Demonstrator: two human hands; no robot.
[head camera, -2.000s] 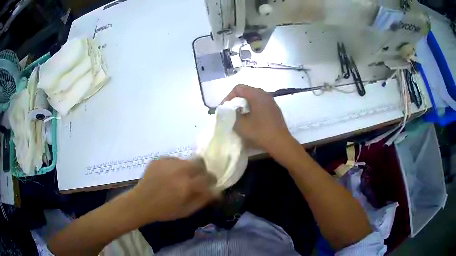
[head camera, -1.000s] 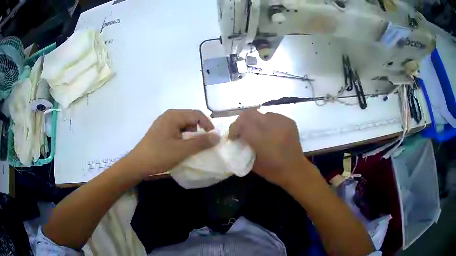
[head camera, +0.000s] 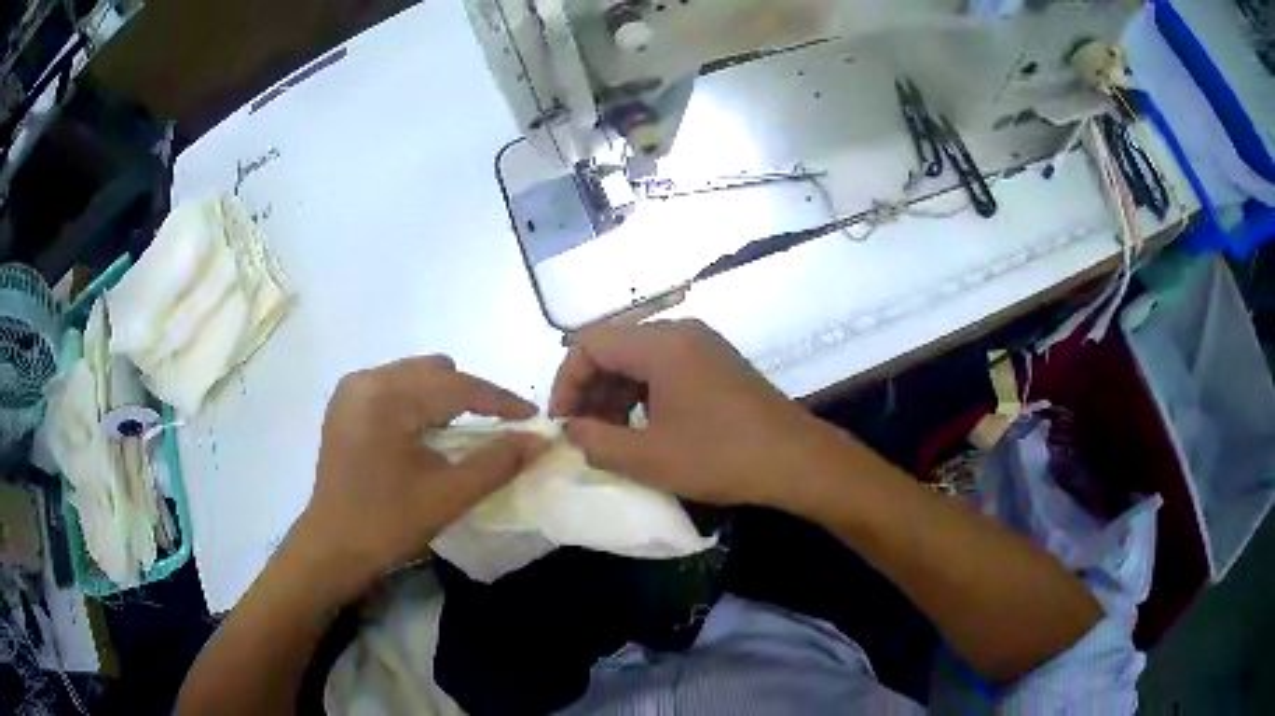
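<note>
A cream fabric workpiece (head camera: 594, 506) hangs from my two hands at the table's front edge, its lower part over my lap. My left hand (head camera: 406, 455) pinches its upper edge from the left. My right hand (head camera: 671, 413) pinches the same edge from the right, with the fingertips of both hands nearly touching. The fingers hide the pinched part. The sewing machine's presser foot and needle area (head camera: 604, 189) is lit, beyond my hands, with no cloth under it.
Stacked cream pieces (head camera: 196, 301) lie on the table at left, beside a teal basket of pieces (head camera: 175, 525). Black snips (head camera: 965, 168) and tweezers (head camera: 741, 179) lie right of the needle. A blue tray (head camera: 1216, 112) is far right; a scrap bin (head camera: 1209, 406) stands at lower right.
My hands have come together from holding the cloth apart, and now pinch its top edge. The cloth has turned and hangs lower to the right. The camera view has tilted.
</note>
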